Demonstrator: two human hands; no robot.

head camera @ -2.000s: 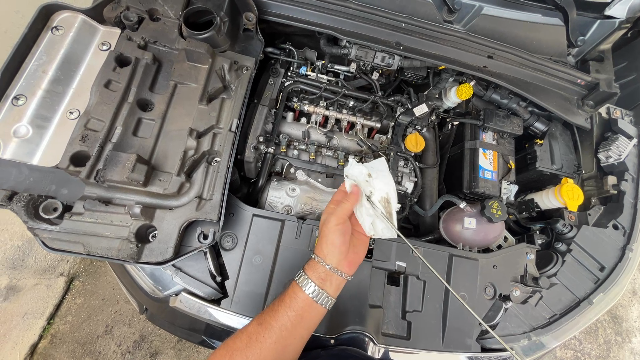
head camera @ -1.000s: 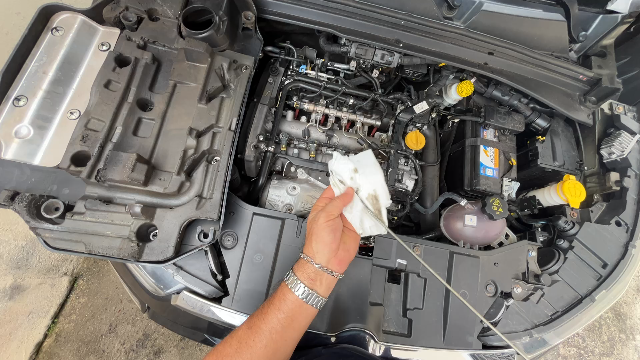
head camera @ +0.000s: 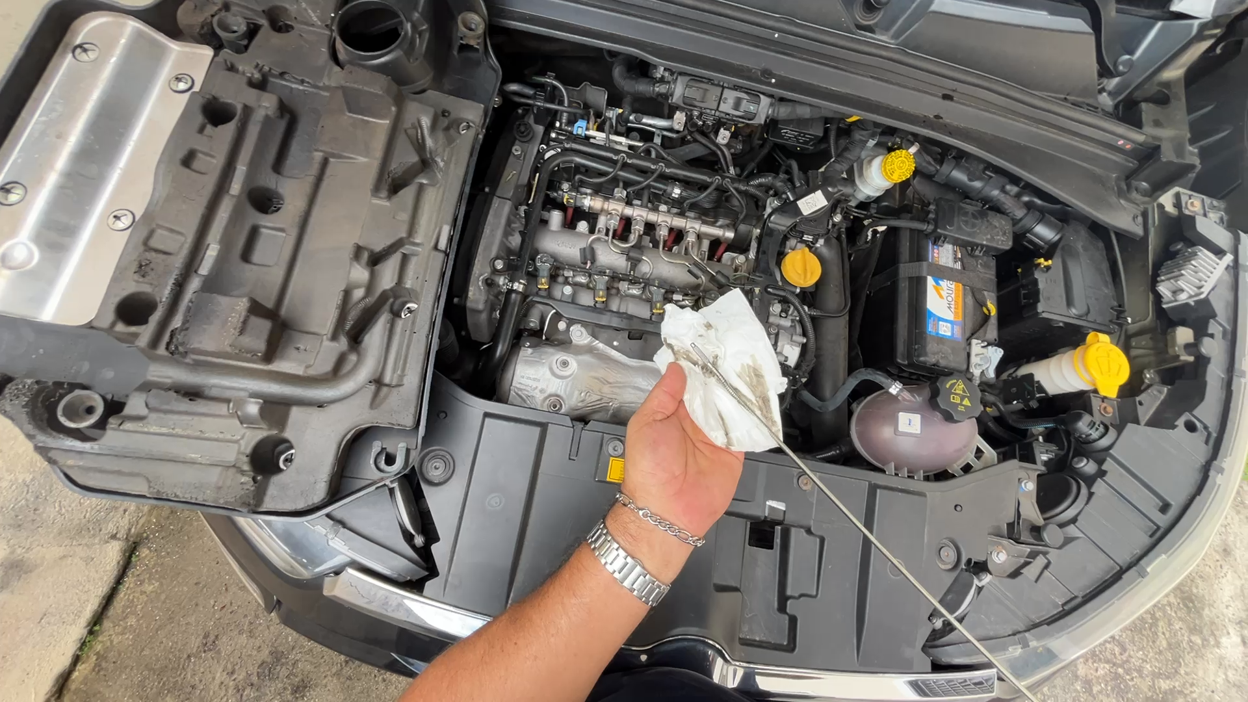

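My left hand (head camera: 678, 463), with a metal watch and a chain bracelet on the wrist, holds a white paper towel (head camera: 720, 414) above the front of the engine. Dark oily smears mark the towel, which lies opened out over my fingers. The tip of a thin metal dipstick (head camera: 877, 546) rests on the towel. From there the rod runs down to the right and leaves the view at the bottom edge. My right hand is out of view. Beyond the towel are the engine (head camera: 634, 244) and its orange oil filler cap (head camera: 800, 266).
An engine cover (head camera: 244, 312) lies underside up at the left. On the right are the battery (head camera: 946, 292), the coolant expansion tank (head camera: 912, 429) and a yellow-capped reservoir (head camera: 1102, 366). The black front panel (head camera: 526, 517) runs below the engine.
The paper towel, folded around the rod earlier, is now spread open, showing dark smears and the dipstick's tip. The rod's visible tip lies farther up on the towel.
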